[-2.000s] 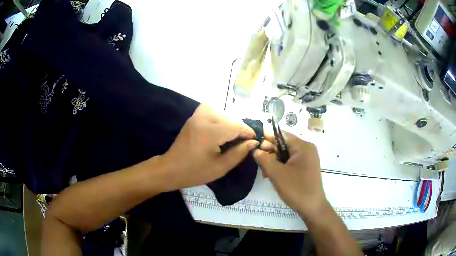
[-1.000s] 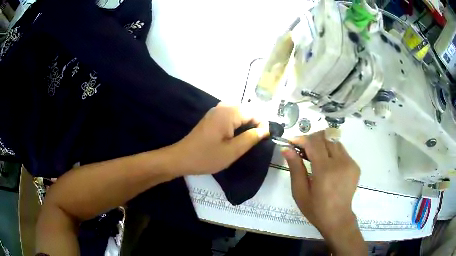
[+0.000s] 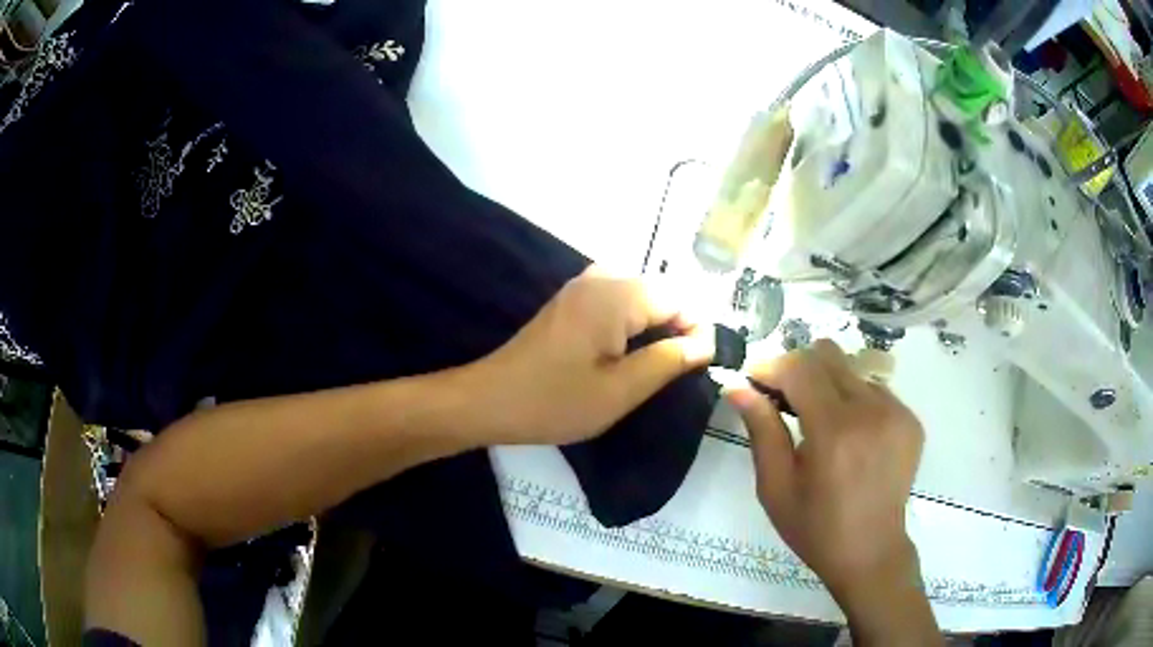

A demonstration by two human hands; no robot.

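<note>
A dark garment [image 3: 341, 240] with pale embroidered motifs lies over the left of the table and hangs past its front edge. My left hand [image 3: 588, 360] pinches a narrow dark end of it, which sticks out past the fingertips just in front of the needle area. My right hand [image 3: 835, 442] is close beside it, closed on small dark thread snips [image 3: 774, 396], mostly hidden by the fingers. The snips' tips are near the cloth end; glare blurs whether they touch it.
The off-white sewing machine head [image 3: 885, 190] with a green scrap [image 3: 971, 86] stands at the right, a yellowed lamp [image 3: 744, 202] left of its needle. A ruler scale [image 3: 658, 537] runs along the front edge. A red-and-blue ring [image 3: 1062, 565] lies at the right. A cardboard box [image 3: 66, 531] is at lower left.
The snips have turned from pointing up to lying near the cloth end, and my right hand has rolled over them. The view has shifted, so the machine sits lower and farther right.
</note>
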